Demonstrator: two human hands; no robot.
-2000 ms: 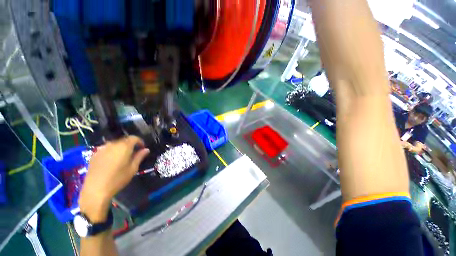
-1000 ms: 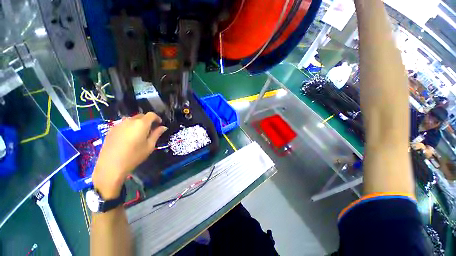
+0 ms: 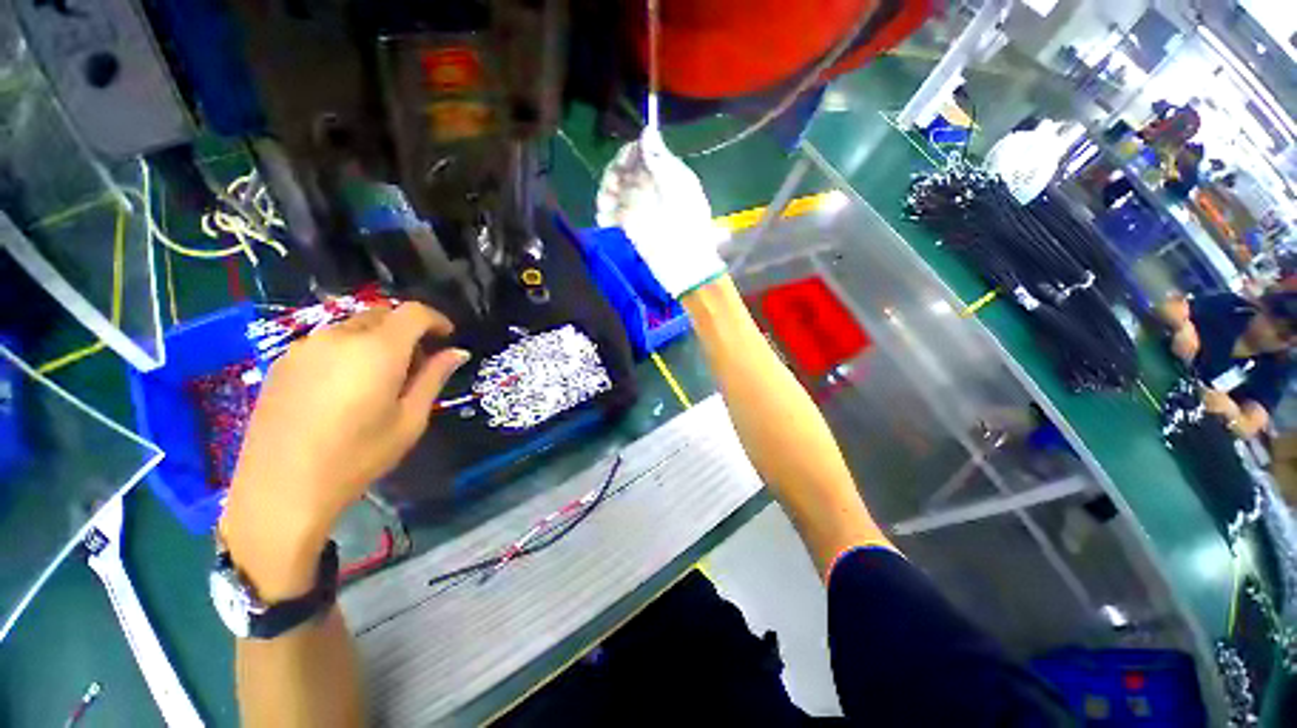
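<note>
My left hand [image 3: 334, 427], bare with a wristwatch, is over the left of the press's black base [image 3: 562, 462]. Its thumb and index tip are near each other; whether they pinch anything is unclear. Red and white wire leads [image 3: 306, 322] are bunched behind it. A heap of small white terminals [image 3: 548, 377] lies right of the fingers, with a short lead end between. My right hand [image 3: 662, 213], in a white glove, is right of the press, where a thin hanging cord [image 3: 653, 64] meets its top. Its fingers look curled, but a grip on the cord is not certain.
The dark press [image 3: 441, 157] stands in front, with a red wheel [image 3: 768, 43] above right. Blue bins [image 3: 178, 427] flank the base. A dark harness [image 3: 548, 533] lies on the ribbed ledge [image 3: 669, 491]. A wrench [image 3: 135, 612] is at left. A person [image 3: 1230, 349] sits far right.
My right arm has come down from its raised position, and the gloved hand now shows beside the press. My left hand stays near the white heap. The view has shifted.
</note>
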